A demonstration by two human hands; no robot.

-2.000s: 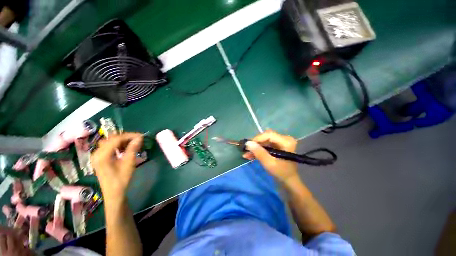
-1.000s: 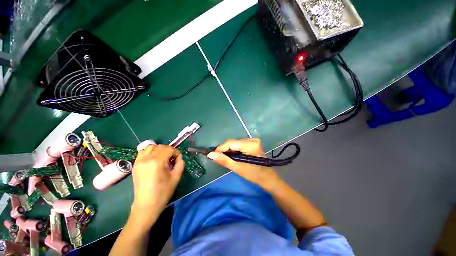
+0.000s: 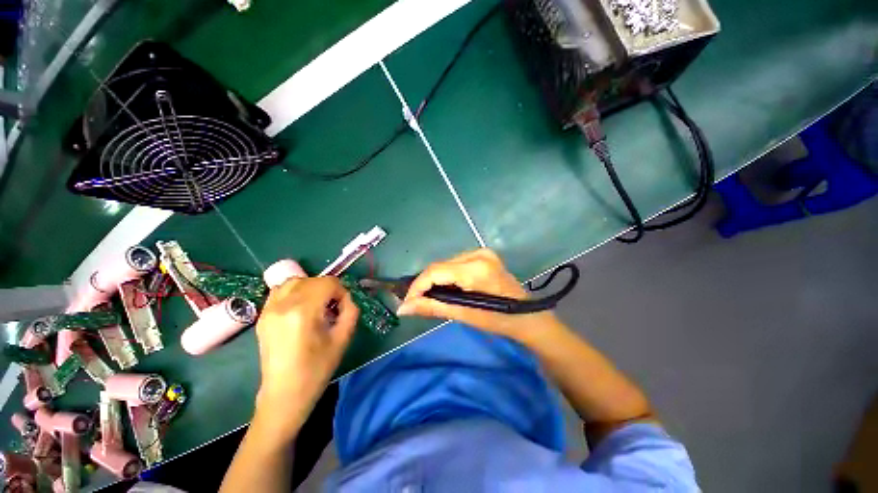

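My right hand (image 3: 467, 287) holds the black soldering iron (image 3: 496, 300) like a pen, its tip at the upper part of the green circuit board (image 3: 375, 313). My left hand (image 3: 306, 318) is over the pink barrel (image 3: 283, 272) of the appliance, fingers bent near the board's wires. What the fingers pinch is hidden. The pale handle shell (image 3: 354, 252) sticks out to the upper right. A thin pale strand runs from the fan towards my left hand.
A black fan (image 3: 178, 144) stands at the upper left. Several pink units (image 3: 217, 324) with boards lie on the left. A black soldering station (image 3: 616, 58) with thick cords is at the upper right. A blue stool (image 3: 809, 188) stands beyond the bench edge.
My left hand has moved right from the other units onto the barrel. The iron tip has moved left to the board. Since one second ago the hands have barely moved.
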